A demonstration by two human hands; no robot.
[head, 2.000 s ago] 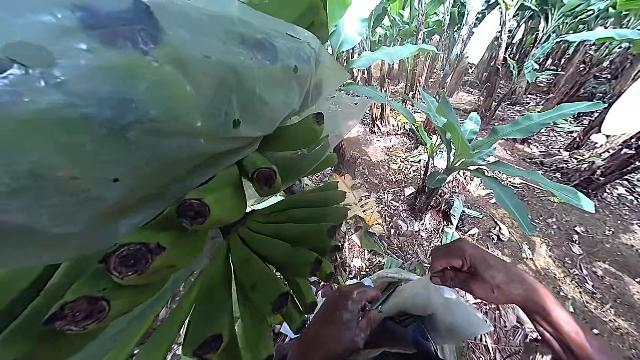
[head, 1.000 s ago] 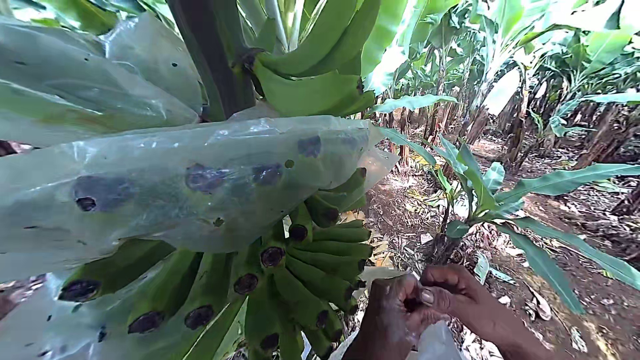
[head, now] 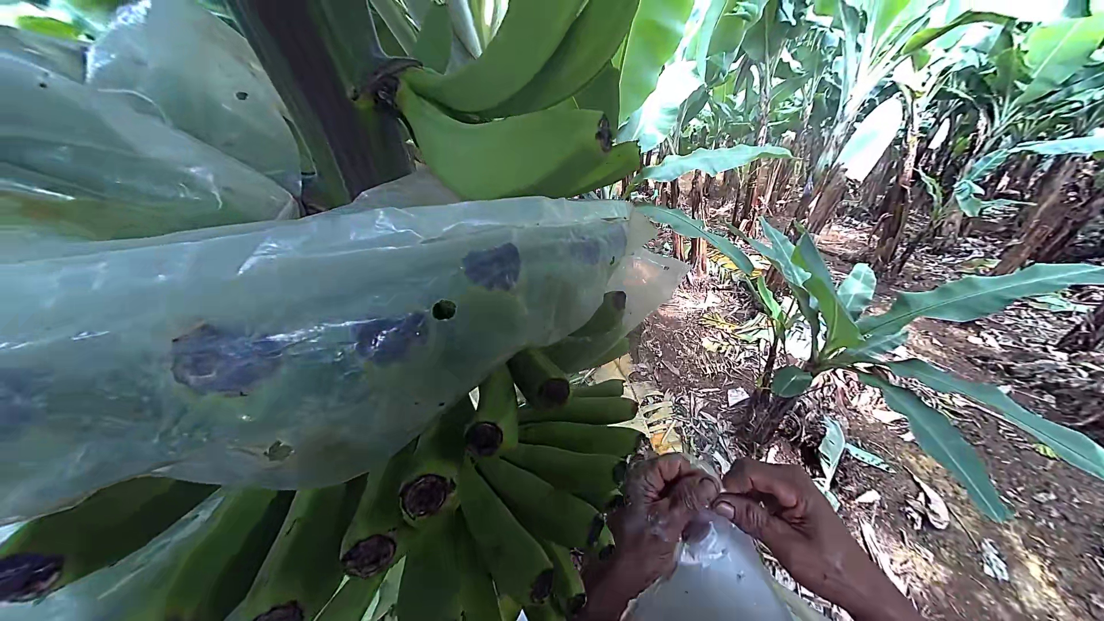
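Note:
My left hand [head: 651,509] and my right hand [head: 780,517] meet at the bottom, right of a hand of green bananas [head: 526,492]. Fingers of both pinch the gathered top of a translucent plastic sheet or bag [head: 716,578], which spreads out below them. Another translucent plastic sleeve [head: 345,276] with small round holes wraps a row of bananas across the left and middle, their dark tips showing through. Above it, uncovered green bananas [head: 509,138] curve out from the thick dark stalk [head: 323,95]. The lower part of the held plastic is cut off by the frame.
A young banana plant [head: 819,319] with broad leaves grows to the right of my hands. Dry leaf litter [head: 975,543] covers the soil around it. Many banana stems stand in the background, and more plastic [head: 129,129] hangs at the upper left.
My hands have come together from farther apart, with the plastic now bunched between their fingers. The view has shifted, showing the stalk and upper bananas that were out of sight two seconds ago.

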